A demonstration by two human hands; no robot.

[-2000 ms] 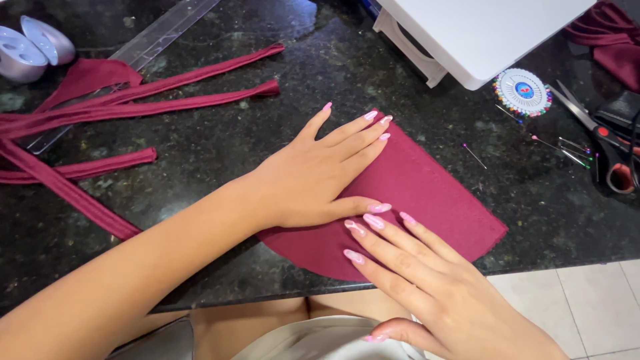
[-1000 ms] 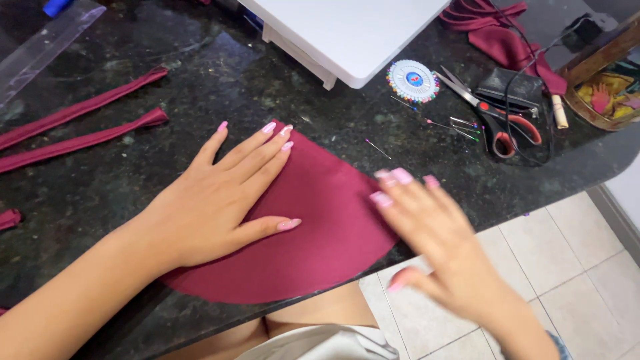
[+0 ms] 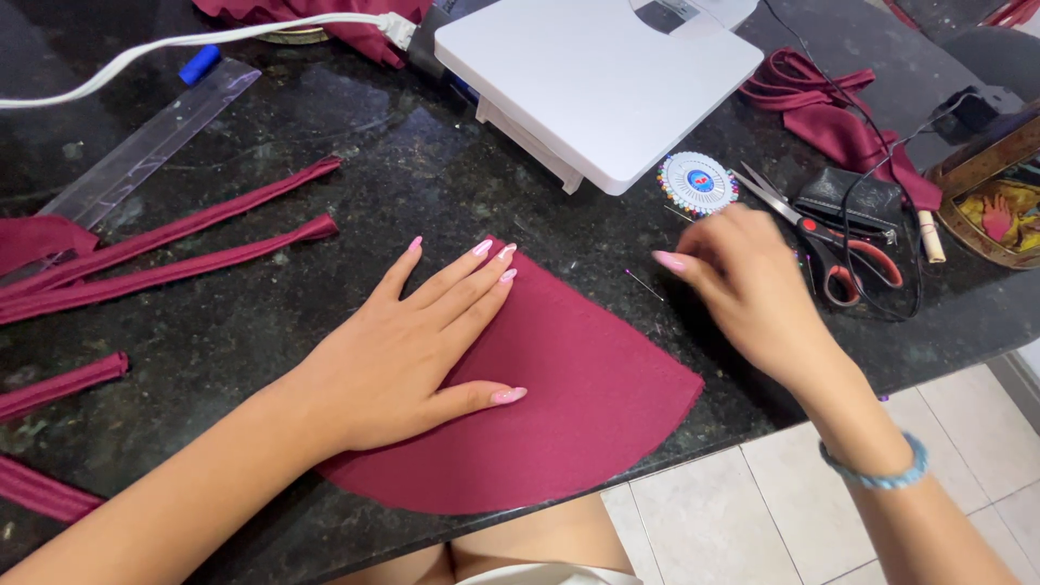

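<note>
A wedge-shaped piece of burgundy fabric (image 3: 561, 382) with a curved edge lies by the counter's front edge. My left hand (image 3: 406, 357) rests flat on its left part, fingers spread, fingertips near its pointed top. Over the counter to the right is my right hand (image 3: 739, 284), fingers curled down and slightly blurred, beside the pin wheel (image 3: 699, 183) and the scissors (image 3: 812, 236) with black and red handles. Whether its fingertips pinch a pin is hidden. One loose straight pin (image 3: 644, 285) lies between the fabric and my right hand.
A white sewing machine table (image 3: 593, 89) stands at the back. Burgundy fabric tubes (image 3: 171, 231) and a clear ruler (image 3: 154, 142) lie at left. Back right are more burgundy fabric (image 3: 837, 130), a black pouch (image 3: 853, 199), a thin black cable (image 3: 845, 203) and a decorated container (image 3: 995, 195).
My right hand has left the fabric and moved up and right to the pins and scissors. My left hand stays on the fabric. The view has shifted to the right.
</note>
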